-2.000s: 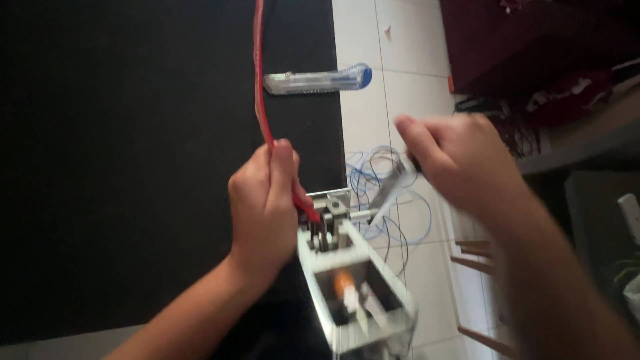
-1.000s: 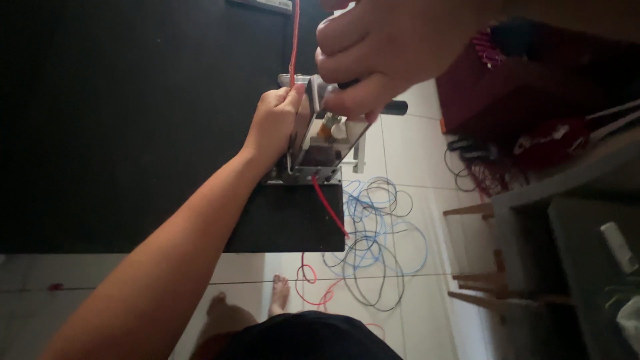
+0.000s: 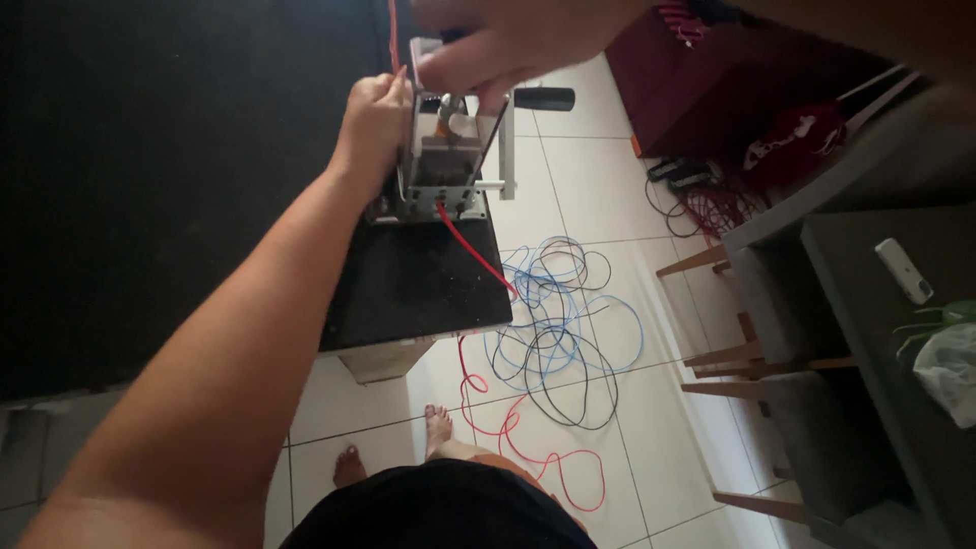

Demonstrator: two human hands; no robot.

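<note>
A hand-cranked wire stripping machine (image 3: 446, 171) stands at the corner of the black tabletop (image 3: 427, 282). Its crank, with a black handle (image 3: 544, 99), sticks out to the right beyond the edge. Red cable (image 3: 476, 252) comes out of the machine's near end and runs over the table edge; another stretch of red cable (image 3: 393, 34) lies past the far end. My left hand (image 3: 374, 126) presses against the machine's left side, close to the far cable; its fingertips are partly hidden. My right hand (image 3: 488, 49) reaches over the machine's far top part, fingers bent, and what they hold is hidden.
Loose blue and black wires (image 3: 560, 328) lie tangled on the tiled floor, with looped red wire (image 3: 564, 465) nearer my feet. Grey chairs (image 3: 816, 435) and a dark table (image 3: 862, 252) bearing a white phone (image 3: 903, 271) stand at the right. A maroon sofa (image 3: 686, 84) is beyond.
My right hand has gone from the crank side to the machine's far top. The view has shifted widely, bringing the floor and my feet into sight.
</note>
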